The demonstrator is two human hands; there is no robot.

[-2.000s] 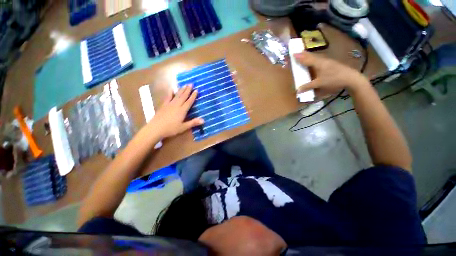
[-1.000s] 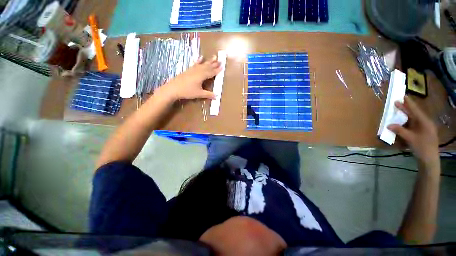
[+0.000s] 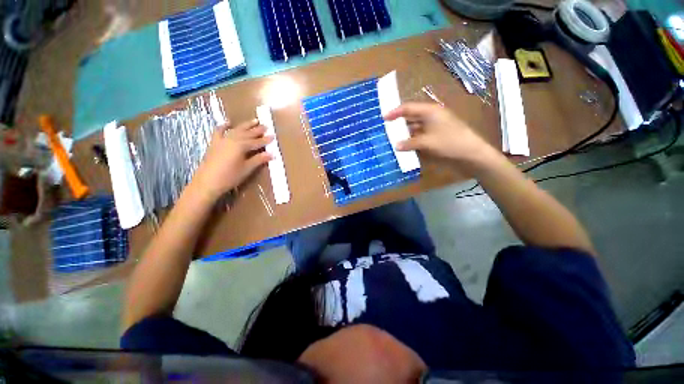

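Note:
The blue solar cell strip array [image 3: 356,142] with pale parallel lines lies on the bench in front of me. A small dark tool [image 3: 339,181] lies on its near left corner. My right hand [image 3: 420,131] holds a white strip [image 3: 397,120] between thumb and fingers along the array's right edge. My left hand [image 3: 241,154] has its fingertips on another white strip [image 3: 277,169], left of the array; whether it grips it is hard to tell. Thin silver tabbing ribbon [image 3: 174,154] is spread left of that hand.
White strips also lie far left [image 3: 122,176] and at right [image 3: 511,109]. Short ribbon pieces [image 3: 466,66] and a yellow sponge stand [image 3: 532,65] are at back right. Finished cells [image 3: 201,46] lie on the green mat [image 3: 127,97]. An orange stick [image 3: 64,157] and stacked cells [image 3: 86,234] are at far left.
My right hand has moved left from the white strips at right and brought one strip to the array's right edge. My left hand stays at the left strip. The camera view has turned.

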